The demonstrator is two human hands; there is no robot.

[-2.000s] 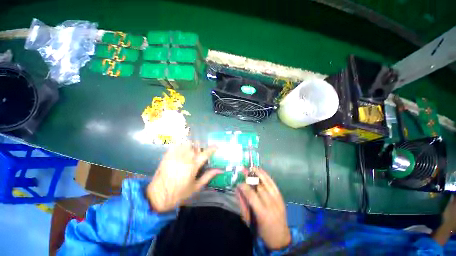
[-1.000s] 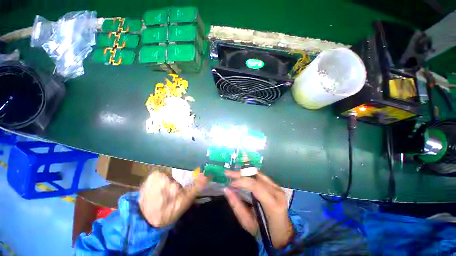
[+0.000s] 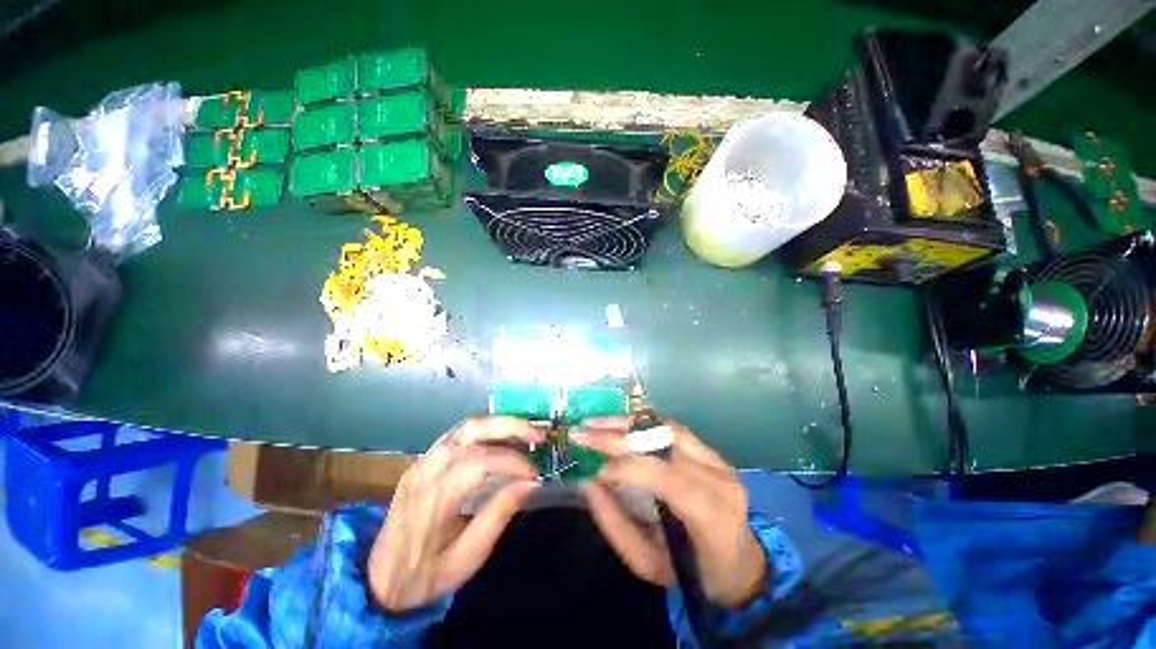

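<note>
A green PCB panel [image 3: 592,402] lies in front of me, its far part glaring white. My left hand [image 3: 450,507] is at its near left side, fingertips by a small brownish-orange piece [image 3: 557,439] at the middle of the near boards. Whether the fingers grip it is hidden by blur. My right hand [image 3: 685,507] holds a soldering iron [image 3: 650,440] like a pen, pale collar up at the fingers and black handle running down through the palm. The iron's tip is not clear. A thin strand shows between the hands.
Loose FPC pile [image 3: 380,298] left of the panel. Behind are a clear plastic bag [image 3: 114,165], finished panels [image 3: 260,146], stacked panels [image 3: 361,127], a black fan [image 3: 564,209], white tub [image 3: 767,190] and soldering station [image 3: 900,216]. Another fan [image 3: 1090,311] stands right; blue stool [image 3: 114,488] below left.
My left hand, holding a yellow piece off the panel's near left corner a second ago, has moved right to the near boards. My right hand keeps the iron. The camera view has shifted.
</note>
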